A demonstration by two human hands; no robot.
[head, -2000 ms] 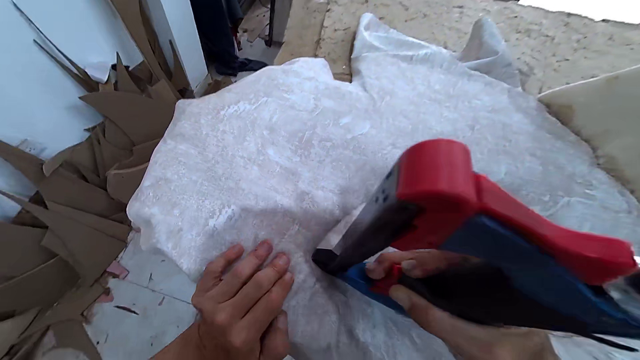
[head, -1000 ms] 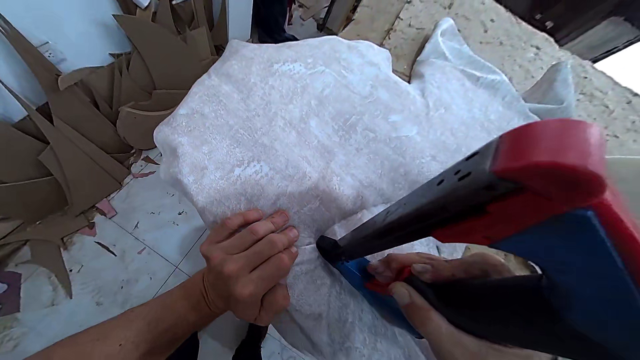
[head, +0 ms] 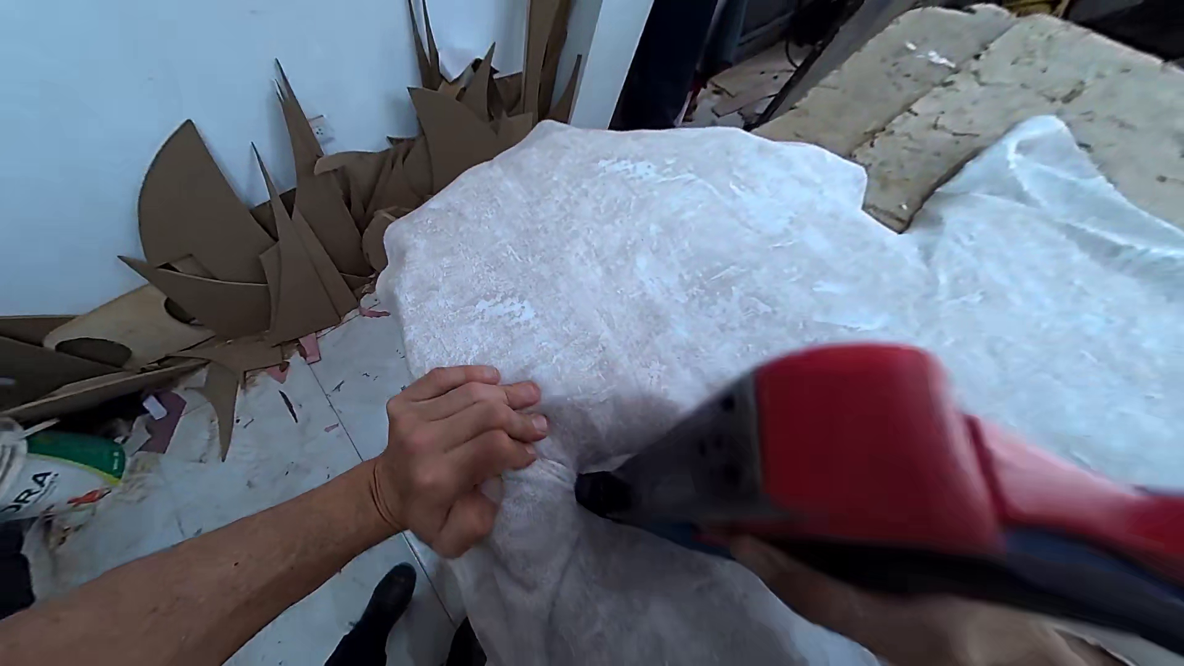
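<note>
A pale, mottled fabric point(head: 666, 268) lies over a rounded padded form and hangs down at the near side. My left hand point(head: 462, 453) grips the fabric at the near left edge, fingers curled over it and thumb below. My right hand point(head: 832, 592) is wrapped around the handle of a red and blue power stapler point(head: 851, 444), partly hidden beneath its body. The tool's dark nose meets the gathered fabric just right of my left fingers. Blur softens the stapler, and its trigger is hidden.
Curved and pointed brown board offcuts point(head: 203, 222) lean on the white wall at left. A worn board surface point(head: 980, 83) extends at the upper right. A white and green bucket point(head: 69, 467) stands at lower left. Scraps lie on the tiled floor point(head: 305, 462); a dark shoe point(head: 393, 592) shows below.
My left hand has gone from lying fairly flat on the fabric to gripping its edge. The stapler's nose stays close beside that hand. The view has shifted toward the left.
</note>
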